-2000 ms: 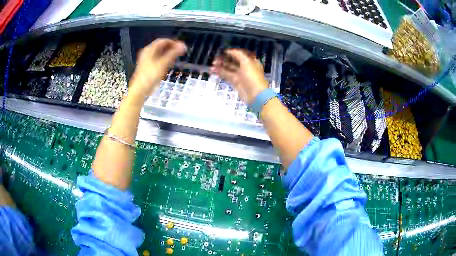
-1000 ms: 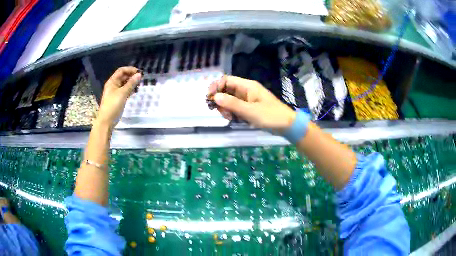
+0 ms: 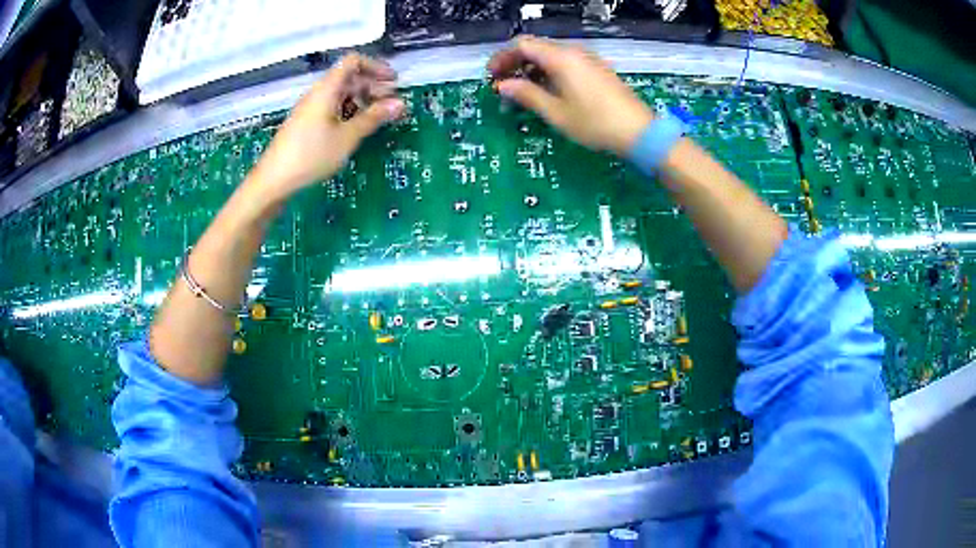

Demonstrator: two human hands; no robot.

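A large green printed circuit board [image 3: 428, 230] spans the view below my hands. My left hand [image 3: 316, 128] is over its back edge, fingers curled around small dark parts, partly hidden and blurred. My right hand [image 3: 578, 96] is over the back edge further right, with something small and dark between thumb and fingers. Whether either hand's parts touch the board cannot be told. A light blue band is on my right wrist, a thin silvery bracelet on my left.
Behind the board's rail [image 3: 450, 66] are a white component tray [image 3: 257, 43], a bin of pale parts [image 3: 91, 94], dark parts [image 3: 450, 11] and yellow parts [image 3: 776, 16]. A metal rail [image 3: 353, 508] runs along the front. Another person's blue sleeve [image 3: 16, 412] shows at the left edge.
Both hands have moved from over the component tray to the back edge of the board. The view has tilted down, showing more of the board and its front rail.
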